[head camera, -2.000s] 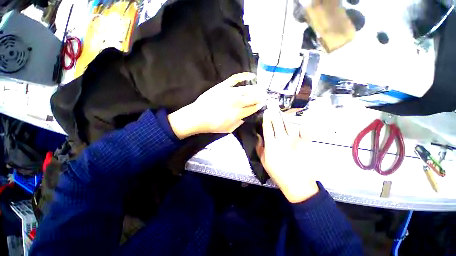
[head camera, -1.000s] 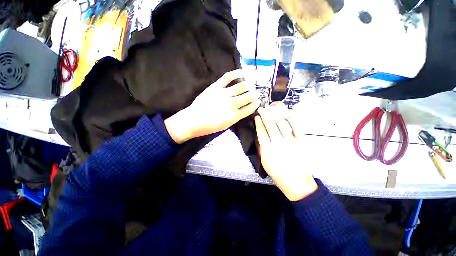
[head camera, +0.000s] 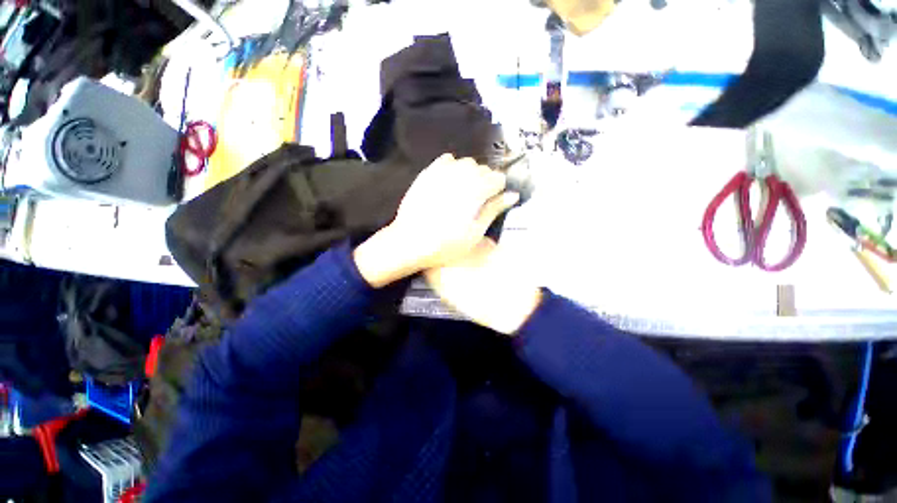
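Observation:
The dark brown garment piece (head camera: 295, 211) lies bunched on the white table, left of the sewing machine's needle area (head camera: 551, 123). My left hand (head camera: 438, 211) lies on its right end, fingers bent and pinching the cloth near a small pale piece (head camera: 518, 177). My right hand (head camera: 482, 285) is below and partly behind my left hand, against the cloth's lower edge. Its fingertips are hidden, so its hold cannot be told. A narrow dark strip (head camera: 338, 135) sticks up from the cloth.
Red-handled shears (head camera: 753, 221) lie right, with green-black snips (head camera: 861, 232) and a yellowish-handled tool (head camera: 875, 267) beyond. A black fabric band (head camera: 772, 69) drapes over the machine. At left are a grey vented box (head camera: 113, 142), red scissors (head camera: 198, 147) and a yellow-brown board (head camera: 264, 108).
My right hand has moved left from the needle area to beneath my left hand. The cloth has shifted away from the needle and changed its folds. The view has shifted.

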